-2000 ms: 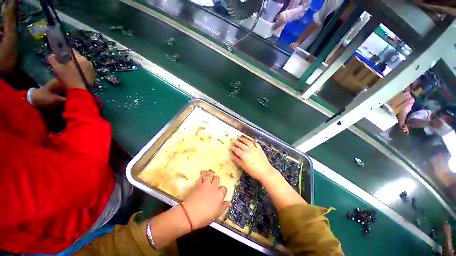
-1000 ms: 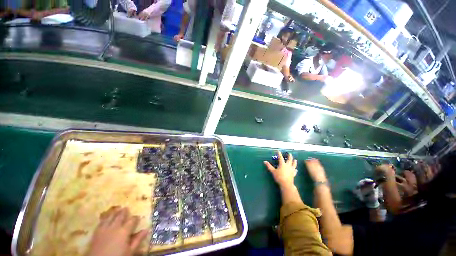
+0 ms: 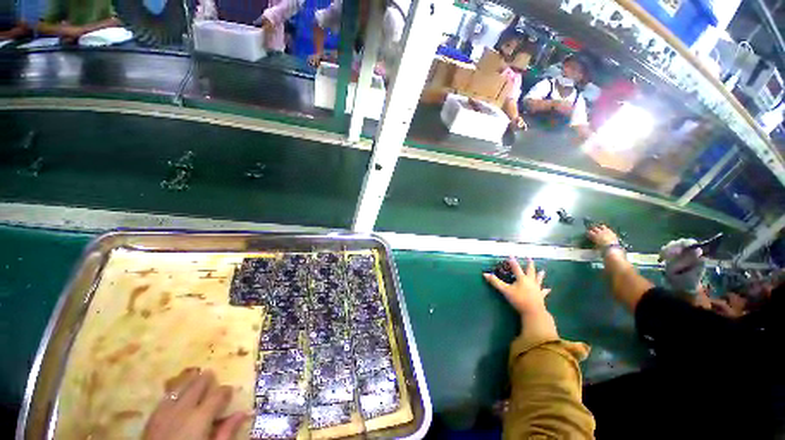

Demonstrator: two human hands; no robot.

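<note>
The silver metal tray (image 3: pixel 413 357) lies on the green bench with a stained cream-yellow liner (image 3: pixel 155 331) in it. Small dark circuit boards (image 3: pixel 327 335) lie in tight rows on the tray's right part. My left hand (image 3: pixel 196 411), cut off by the lower edge, rests low over the liner, left of the rows, with no board visible in it. My right hand (image 3: pixel 527 296) is right of the tray on the bench, fingers spread, its fingertips at a small dark assembly (image 3: pixel 505 271). The hand partly hides this assembly, and no grip on it shows.
Beyond the tray, a white metal edge rail (image 3: pixel 482 247) borders the green conveyor (image 3: pixel 301 185), which carries scattered dark assemblies. A white post (image 3: pixel 383 159) stands behind the tray. At right, another person's arm (image 3: pixel 627 275) reaches to the belt, near a gloved hand (image 3: pixel 684 265). People work behind.
The view has swung right, and the person in red is out of view. My right hand has left the board rows for the bench. My left hand stays over the liner. The neighbour's arm has reached the belt.
</note>
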